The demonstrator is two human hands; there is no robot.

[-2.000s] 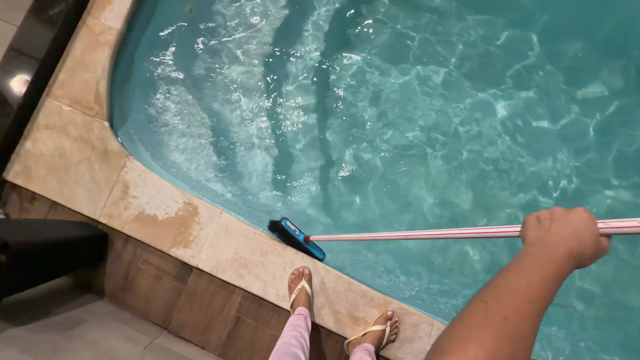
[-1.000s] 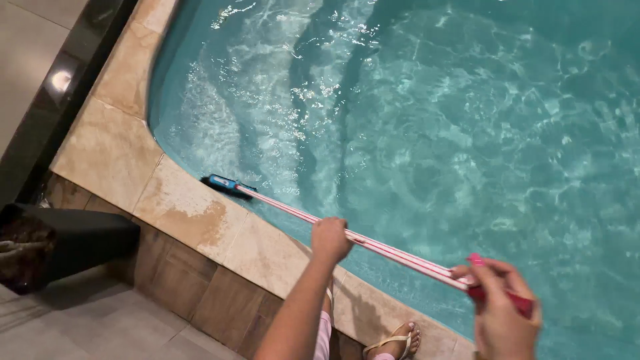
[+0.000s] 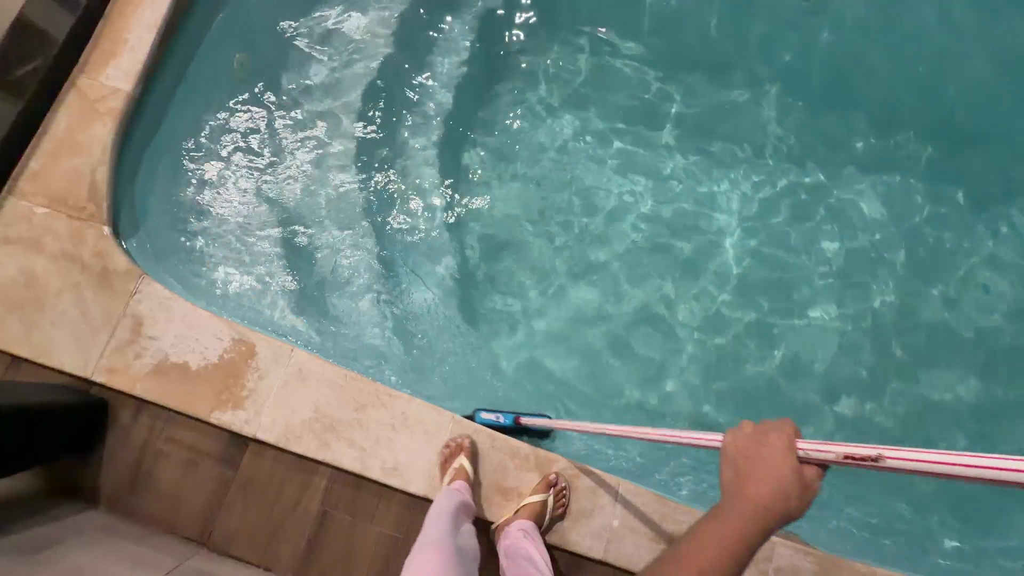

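My left hand (image 3: 768, 472) is closed around the white pole with red stripes (image 3: 640, 432) of a long-handled brush, at the lower right. The pole runs from the right edge of the view to a blue brush head (image 3: 512, 421) with dark bristles. This head lies at the pool's near edge, beside the stone coping (image 3: 360, 408) and just beyond my feet. The bristles are partly hidden by the head and the water. Past my left hand the pole leaves the view, and my right hand is not visible.
Pool water (image 3: 680, 240) fills the upper right, over curved submerged steps (image 3: 416, 160). My feet, in light flip-flops (image 3: 538, 502), stand on the coping. Wooden-looking tiles (image 3: 264, 496) border it. A black object (image 3: 48, 428) stands at the left, and a damp patch (image 3: 224, 368) marks the stone.
The brush head has moved right along the pool edge since one second ago, when it was nearer the corner. My left hand has also moved right, and my right hand has left the view.
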